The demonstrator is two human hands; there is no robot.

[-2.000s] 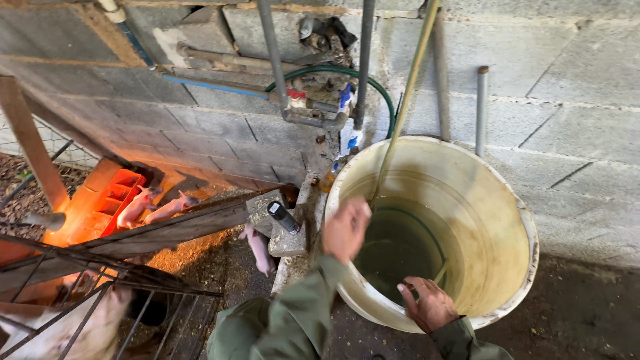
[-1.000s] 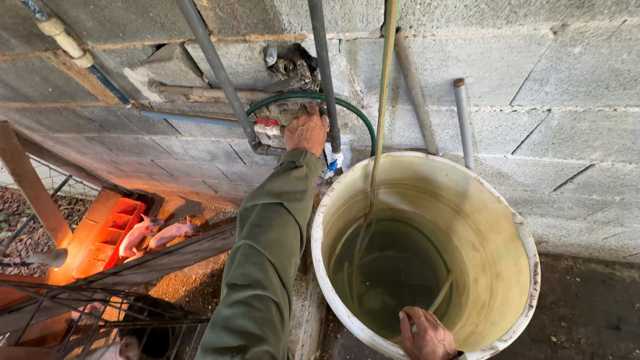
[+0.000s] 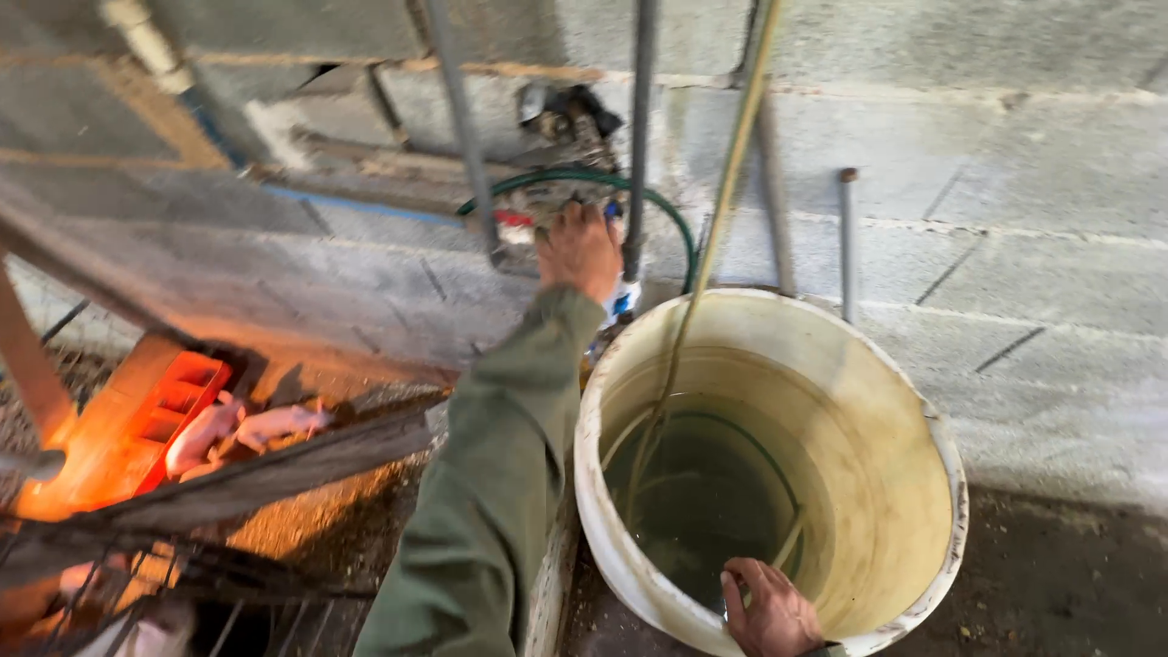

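My left hand [image 3: 579, 251], in a green sleeve, reaches to the pipe fittings on the block wall, between two grey pipes; its fingertips are hidden behind it, beside a red valve handle [image 3: 514, 219] and a blue one [image 3: 612, 211]. My right hand [image 3: 771, 607] is at the near rim of a large off-white plastic tub [image 3: 912, 511], its fingers curled at a pale hose end [image 3: 789, 538]. Water [image 3: 703, 493] stands in the tub's bottom. A yellowish hose [image 3: 721, 210] runs down from above into it. A green hose [image 3: 680, 228] loops around the fittings.
Pink piglets [image 3: 278, 424] lie by an orange plastic box [image 3: 173, 411] in orange light at left, behind a wooden board [image 3: 274, 474] and wire bars. A larger pale animal shows at bottom left. A short grey pipe [image 3: 849, 246] stands against the block wall behind the tub.
Two seconds ago my left hand was over the tub's left rim; it moved up to the wall fittings and remains there. My right hand has stayed at the near rim.
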